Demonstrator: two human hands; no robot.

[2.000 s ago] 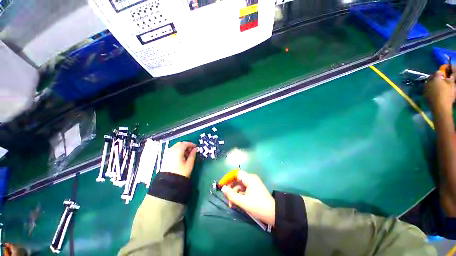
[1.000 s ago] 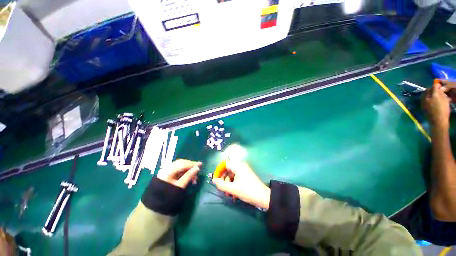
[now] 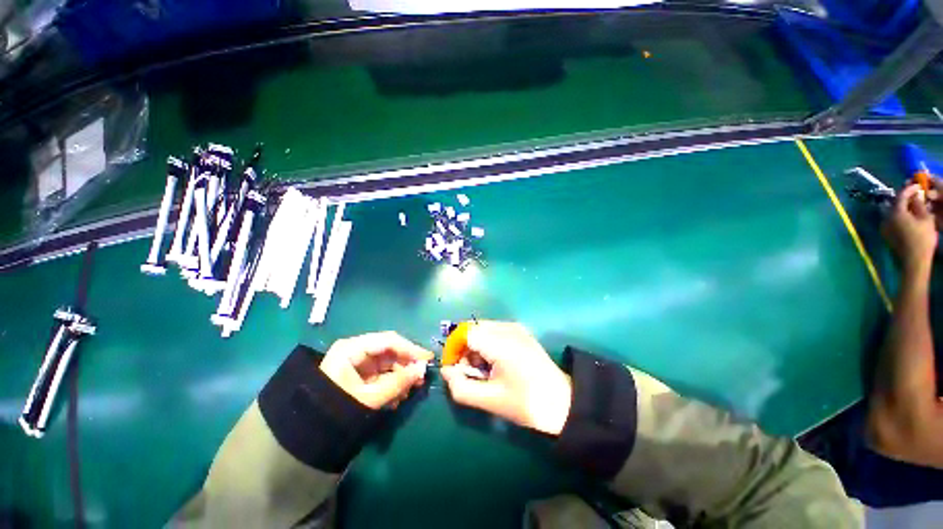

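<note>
My right hand (image 3: 509, 377) is closed around an orange-handled hand tool (image 3: 457, 343), mostly hidden in the fist. A small dark and white piece shows at the tool's upper left. My left hand (image 3: 374, 369) is just left of it, thumb and fingertips pinched on a tiny white piece (image 3: 427, 359), likely a connector housing. The two hands nearly meet. A loose heap of tiny white and dark housings (image 3: 451, 236) lies beyond them on the green bench.
Cable assemblies (image 3: 212, 222) lie piled at the left beside white strips (image 3: 295, 248). One assembly (image 3: 54, 374) lies far left. A clear plastic bag (image 3: 85, 160) is behind the rail (image 3: 558, 160). Another person's arm (image 3: 910, 310) is at the right, beyond a yellow line (image 3: 843, 217).
My left hand has moved from the heap to beside my right hand. The view has tipped down, so the hanging sheet is mostly out of frame. The right hand still holds the tool.
</note>
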